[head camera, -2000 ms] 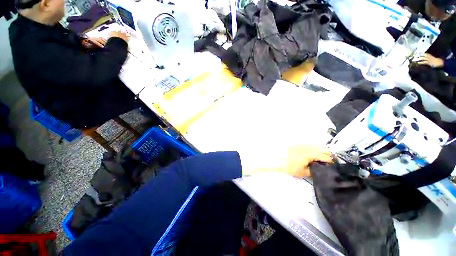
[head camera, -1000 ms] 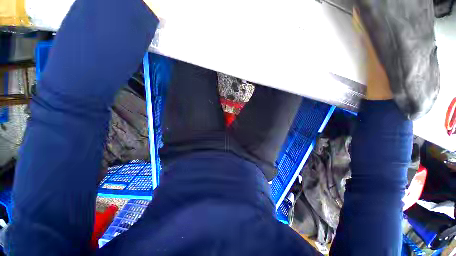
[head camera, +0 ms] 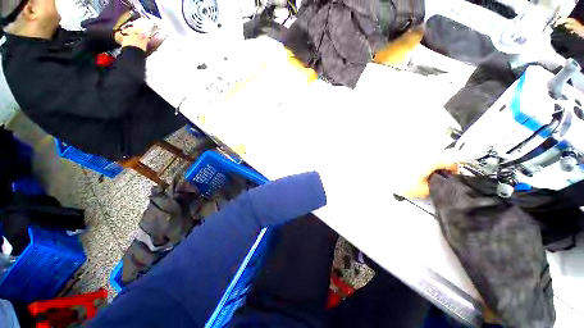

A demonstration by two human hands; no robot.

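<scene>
A dark grey mottled garment piece [head camera: 496, 250] hangs from the needle area of the white and blue sewing machine [head camera: 522, 128] down over the table's front edge. My left hand [head camera: 426, 182] is pale and overexposed; its fingertips grip the cloth's upper left corner, left of the presser foot area. The left arm reaches there in a dark blue sleeve. Of my right hand, only a small strip of skin, hand or wrist, shows at the bottom beside the cloth; the rest is hidden under the cloth or cut off.
A heap of dark garments [head camera: 342, 38] lies at the table's back on yellow board. A seated person in black [head camera: 83, 96] works at the left, beside a neighbouring machine [head camera: 192, 16]. Blue crates [head camera: 218, 173] with dark pieces stand by my legs. Another person's hand shows top right.
The view dipped to my lap and blue crates one second ago, then rose to the table again. My right forearm, plain then beside the cloth, is now almost wholly out of sight.
</scene>
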